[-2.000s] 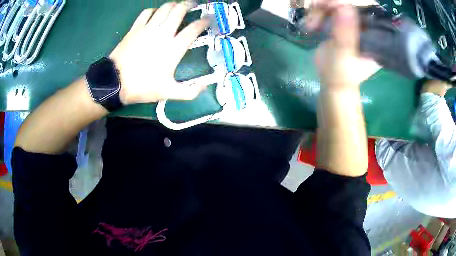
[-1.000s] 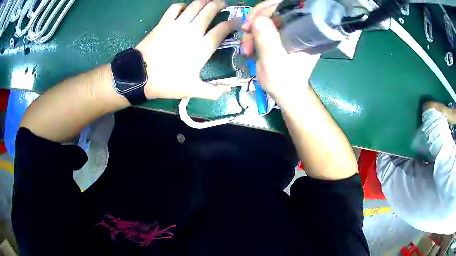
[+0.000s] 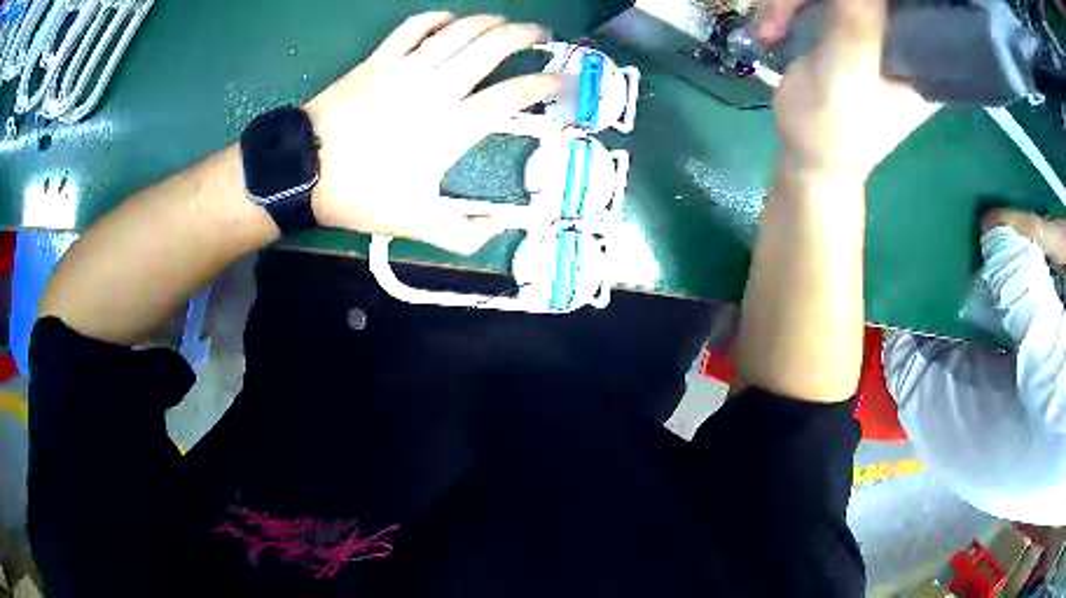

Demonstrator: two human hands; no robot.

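Three white U-shaped units [image 3: 567, 271] with blue inserts [image 3: 576, 178] lie side by side on the green bench, the nearest one at its front edge. My left hand [image 3: 427, 134] lies over their loops with its fingers spread and holds them down. My right hand [image 3: 836, 105] holds the grey electric screwdriver [image 3: 953, 53] at the upper right, away from the units. The driver tip cannot be made out clearly. The screw feeder [image 3: 690, 14] is partly in view at the top edge, beside my right fingers.
Stacked U-shaped units [image 3: 73, 53] lie at the far left of the green bench [image 3: 701, 222]. A white strip [image 3: 1029, 152] runs at the right. Another person's sleeve [image 3: 976, 409] and hand are at the right edge. Loose small parts lie at the top right.
My right hand and the screwdriver have moved from over the units to the upper right. The units now show uncovered, shifted slightly and turned. My left hand stays on them.
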